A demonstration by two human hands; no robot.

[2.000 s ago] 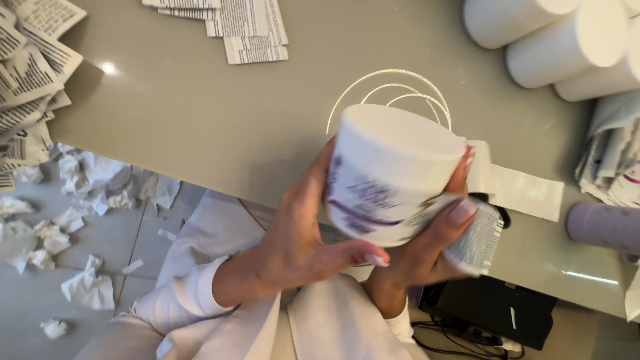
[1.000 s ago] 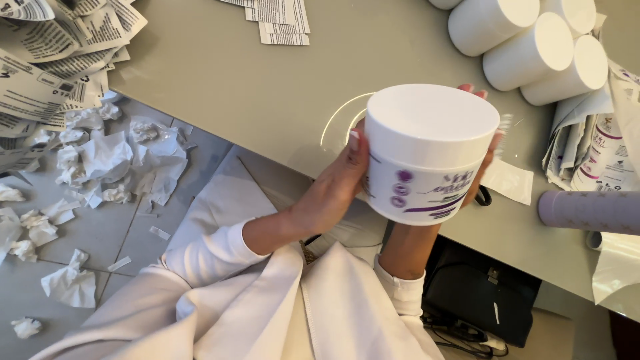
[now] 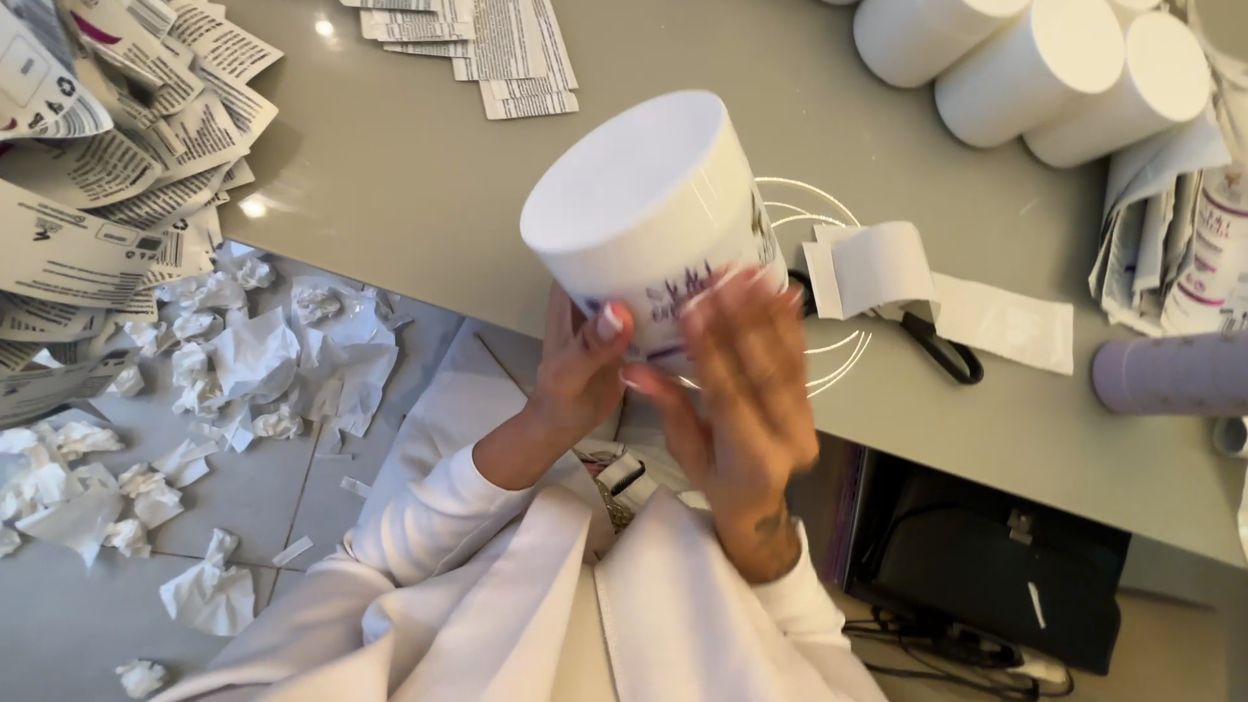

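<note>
A white plastic jar with a purple-printed label (image 3: 634,195) is tilted above the table edge, its smooth white end facing up and to the left. My left hand (image 3: 580,375) grips it from below and the left, thumb on the label and the other fingers hidden behind it. My right hand (image 3: 746,390) lies against the label's right part, blurred, fingers extended close together. Right of the jar, on the table, are pale strips of backing paper (image 3: 1004,322) and scissors with black handles (image 3: 941,346), partly under a strip.
Printed labels (image 3: 127,175) are heaped at left, with more strips (image 3: 507,49) at the top. White jars (image 3: 1033,73) lie at upper right, near a lilac cylinder (image 3: 1170,375). Crumpled paper (image 3: 244,351) litters the floor. A black bag-like object (image 3: 985,556) is below the table.
The jar has turned and tilted in my hands, so its white end now faces up and left. My right hand has come round from the jar's far side onto the front of the label.
</note>
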